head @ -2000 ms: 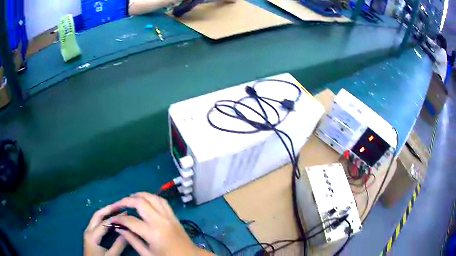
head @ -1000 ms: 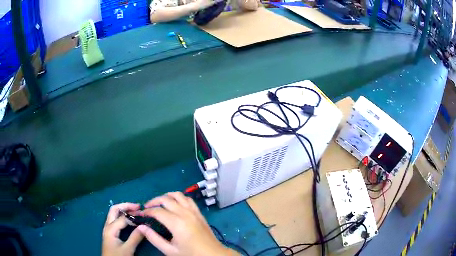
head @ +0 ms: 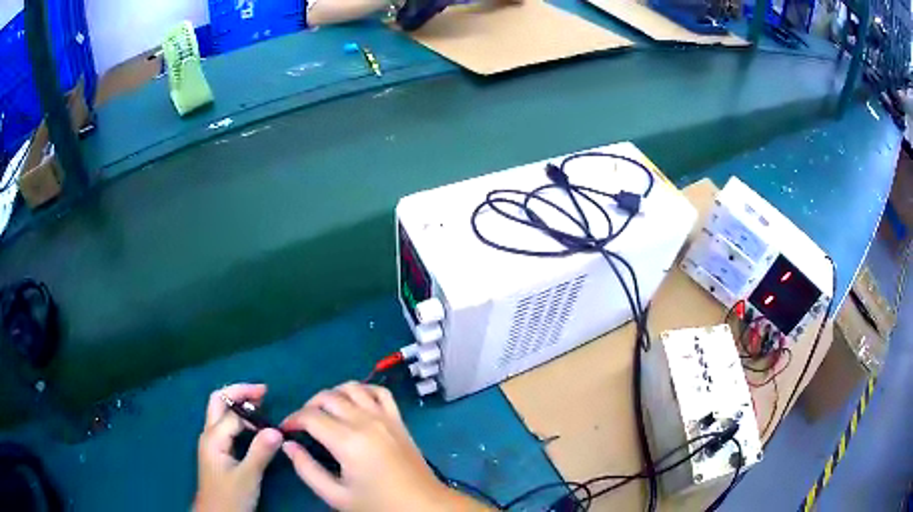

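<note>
My left hand (head: 232, 450) is at the lower left, with thumb and forefinger pinching a thin black plug (head: 238, 408) with a small shiny tip. My right hand (head: 355, 445) is just right of it, its fingers closed on a dark object (head: 310, 450), perhaps a headphone part, mostly hidden under the fingers. The two thumbs are close together. A large white power supply (head: 541, 290) stands right of my hands, with a red plug (head: 388, 362) at its front and a black cable (head: 576, 235) coiled on top.
A cream-white test box (head: 706, 400) and a small power supply (head: 761, 260) with red digits stand at right on cardboard (head: 541, 400). Black headphones (head: 30, 320) lie at the left edge. A raised green shelf (head: 250, 200) runs behind. Another person's arm (head: 345, 10) shows at the top.
My fingers have shifted, and the thin plug now shows more clearly between my left thumb and forefinger. Less of the dark object shows than one second ago. The camera view has shifted.
</note>
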